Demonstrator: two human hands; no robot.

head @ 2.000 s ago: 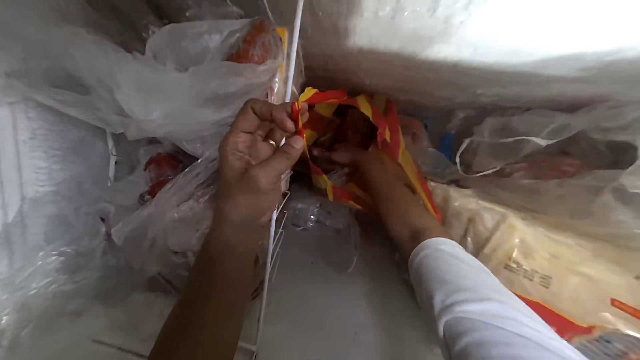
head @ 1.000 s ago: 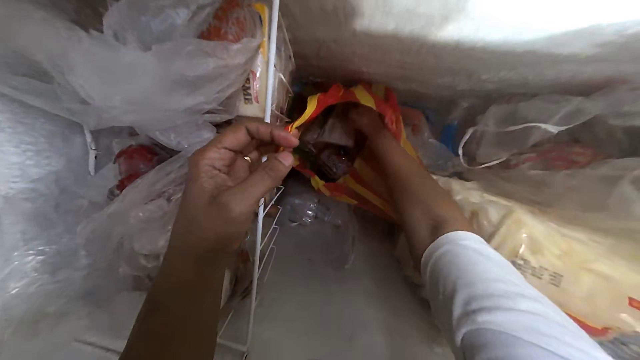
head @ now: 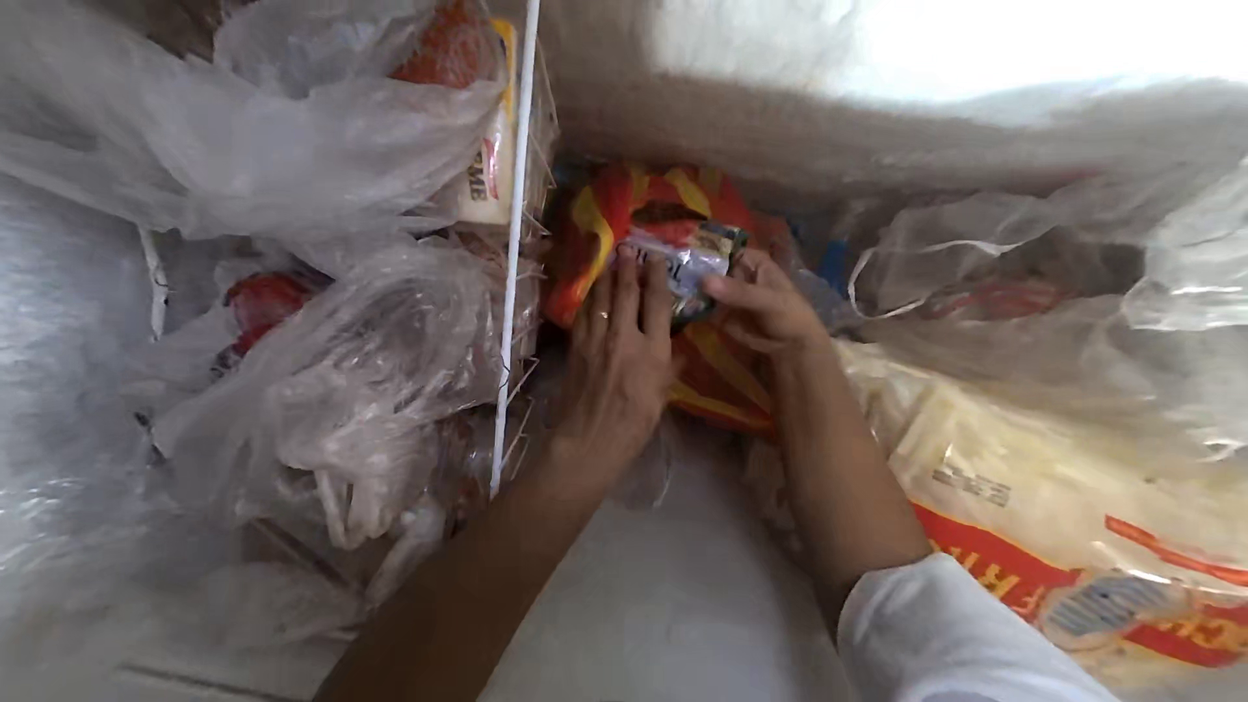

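Note:
A red and yellow plastic bag [head: 726, 375] lies against the far wall of a chest freezer. On top of it is a small printed packet [head: 687, 263], silvery with a dark green edge. My left hand [head: 624, 361] lies with its fingers extended over the packet's left part and the bag. My right hand [head: 765, 297] pinches the packet's right side between thumb and fingers. The bag's opening and its contents are mostly hidden under the packet and my hands.
A white wire divider [head: 513, 253] runs just left of my hands. Beyond it are cloudy plastic bags [head: 380, 322] and a red item [head: 268, 302]. To the right lie a large bag of pale frozen food [head: 994, 468] and a clear bag with a white tie [head: 975, 249].
My right hand has come out of the red and yellow bag, and the packet now shows in it. My left hand has let go of the bag's rim and moved onto the packet and bag.

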